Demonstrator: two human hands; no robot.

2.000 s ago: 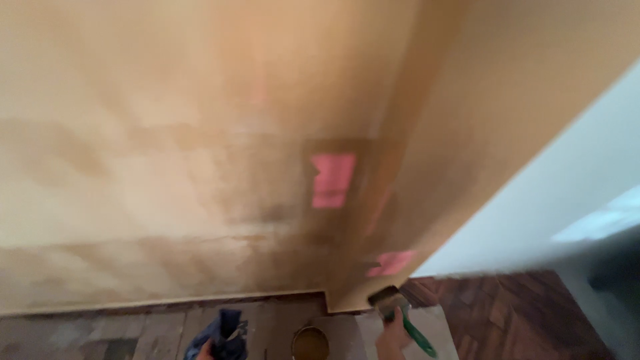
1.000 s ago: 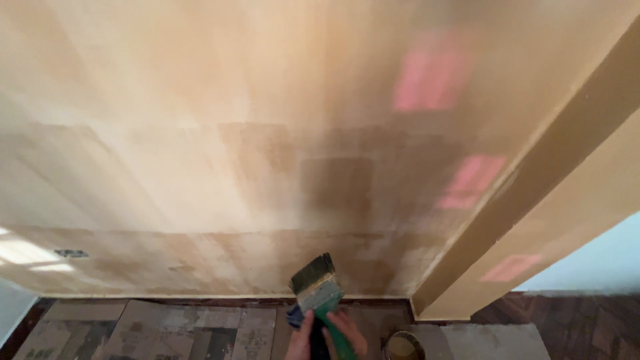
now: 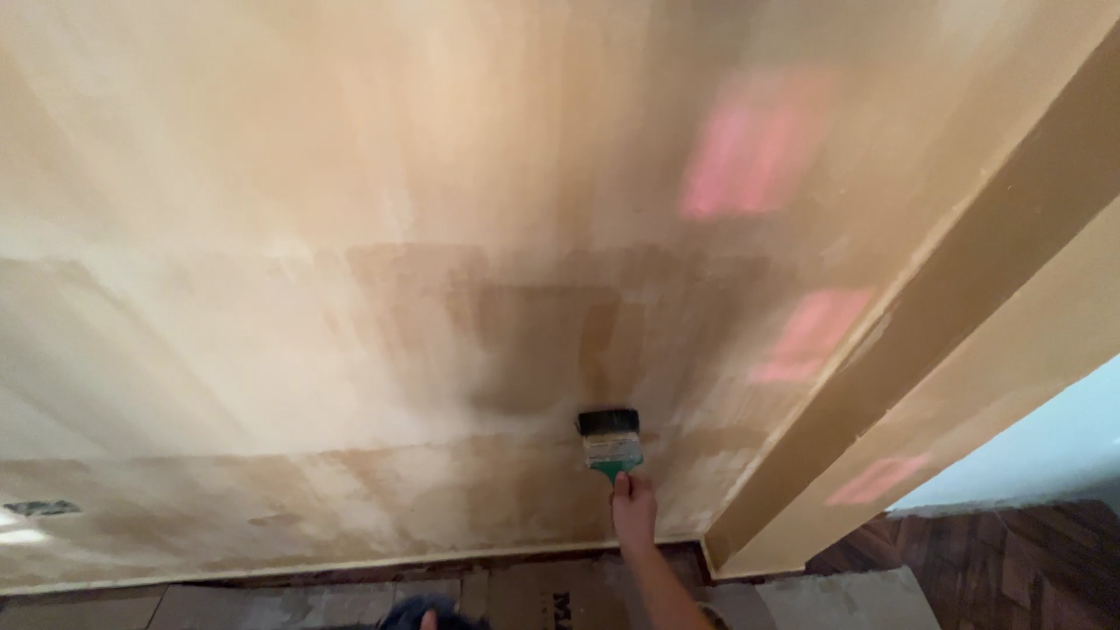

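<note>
A wide paintbrush (image 3: 610,442) with dark bristles and a green handle is gripped in my right hand (image 3: 633,510), its bristles against the lower part of the tan, patchy wall (image 3: 289,350). Above the bristles runs a darker, wet-looking vertical stroke. Low in the view, my left hand (image 3: 429,620) shows only a fingertip, closed on a dark blue cloth (image 3: 424,610); the rest of it is cut off. A small part of a round container's rim (image 3: 713,616) shows behind my right forearm.
Cardboard sheets (image 3: 289,605) cover the floor along the wall's foot. A tan projecting column (image 3: 875,385) stands at the right, with wooden parquet (image 3: 980,560) and a pale wall (image 3: 1050,446) beyond. A wall socket opening (image 3: 42,507) is low at left. Pink light patches lie on the wall.
One second ago both hands were together at the brush near the wall's foot. My right hand now has the brush on the wall, and a dark stroke has appeared; my left hand is lower, apart.
</note>
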